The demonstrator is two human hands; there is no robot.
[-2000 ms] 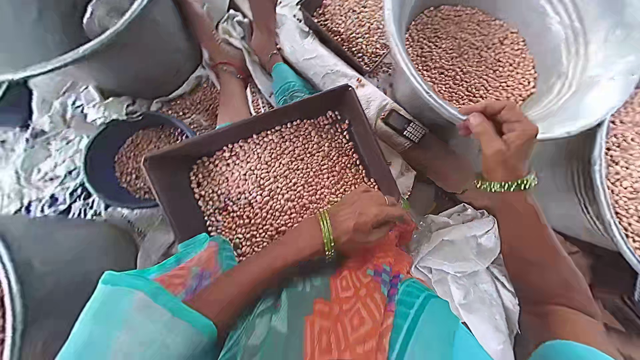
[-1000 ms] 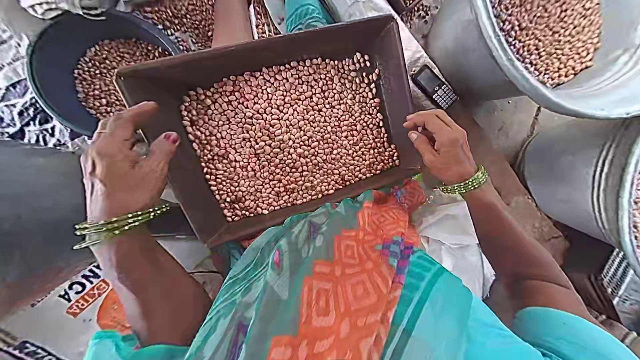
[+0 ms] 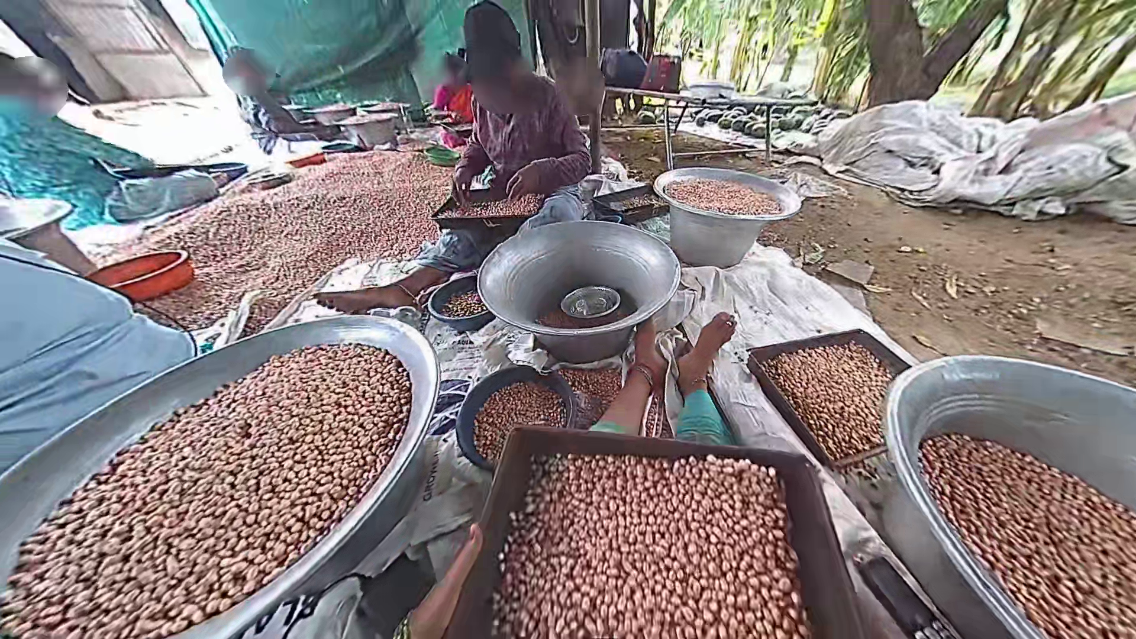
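A dark rectangular tray full of pinkish-brown nuts or seeds lies before me at the bottom centre. My left hand is at the tray's left wall, its fingers along the outside and partly cut off by the frame's bottom edge. My right hand is out of sight. Beyond the tray, a dark round basin of the same seeds stands left of my feet. A wide metal pot with a small metal bowl inside stands farther ahead.
Large metal pots of seeds stand at left and right. A second seed tray lies right of my feet, and a mobile phone near my tray's right side. Ahead, a person sits with a tray beside a seed heap.
The view has tilted up strongly. Earlier my right hand was at the tray's right edge; now it is out of frame. My left hand has gone from above the tray's corner to its left wall.
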